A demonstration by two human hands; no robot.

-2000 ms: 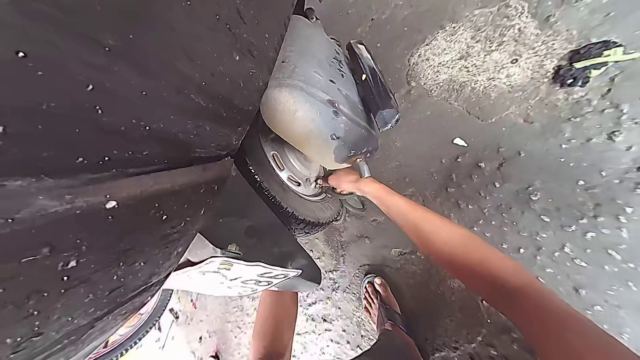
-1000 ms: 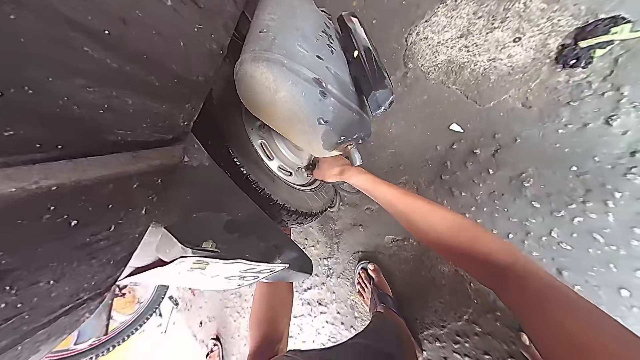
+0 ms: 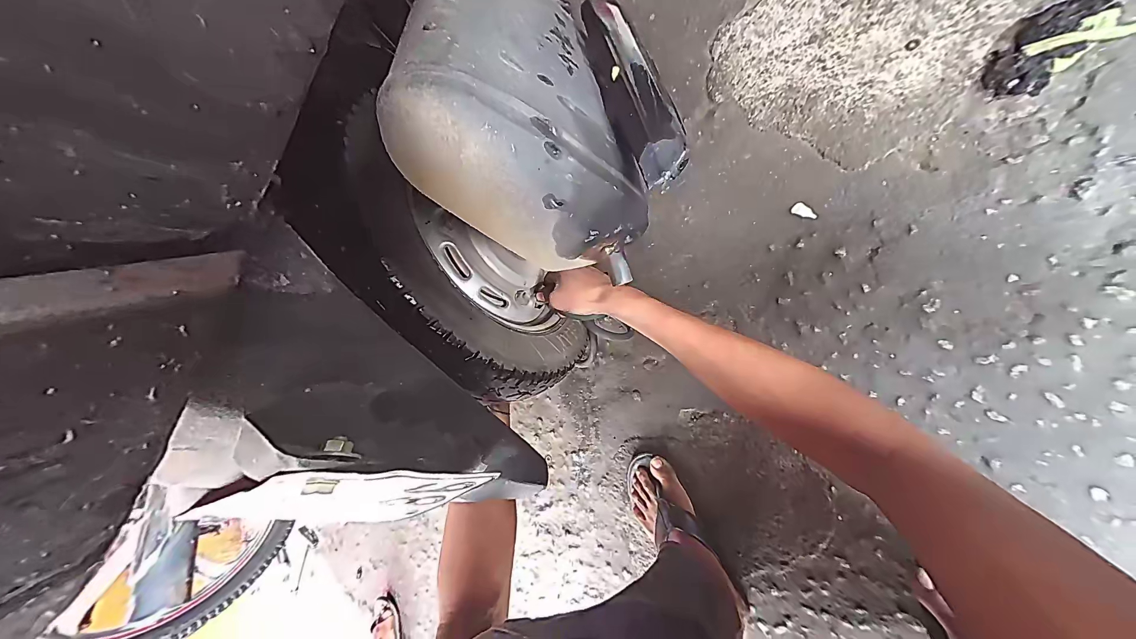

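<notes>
My right hand [image 3: 579,292] reaches in under a rounded grey metal muffler [image 3: 497,133], beside a short pipe stub [image 3: 619,266]. Its fingers are at the lower right edge of a silver steel wheel rim [image 3: 479,271] with slotted holes. Whether they hold a small dark part there is too unclear to tell. The black tyre [image 3: 444,328] lies around the rim, partly behind a dark mudguard panel [image 3: 355,382]. My left forearm rises from the lower edge behind this panel and the white plate; the left hand itself is hidden.
A white number plate [image 3: 355,497] hangs from the panel's edge. Dark bodywork [image 3: 133,133] fills the left side. A bicycle wheel [image 3: 240,586] stands at the lower left. My sandalled foot [image 3: 657,497] rests on rough concrete. A black and yellow object [image 3: 1047,44] lies at the upper right.
My right hand has stayed at the rim's lower edge, under the muffler. The view has shifted slightly, and more of the bicycle wheel shows than two seconds ago.
</notes>
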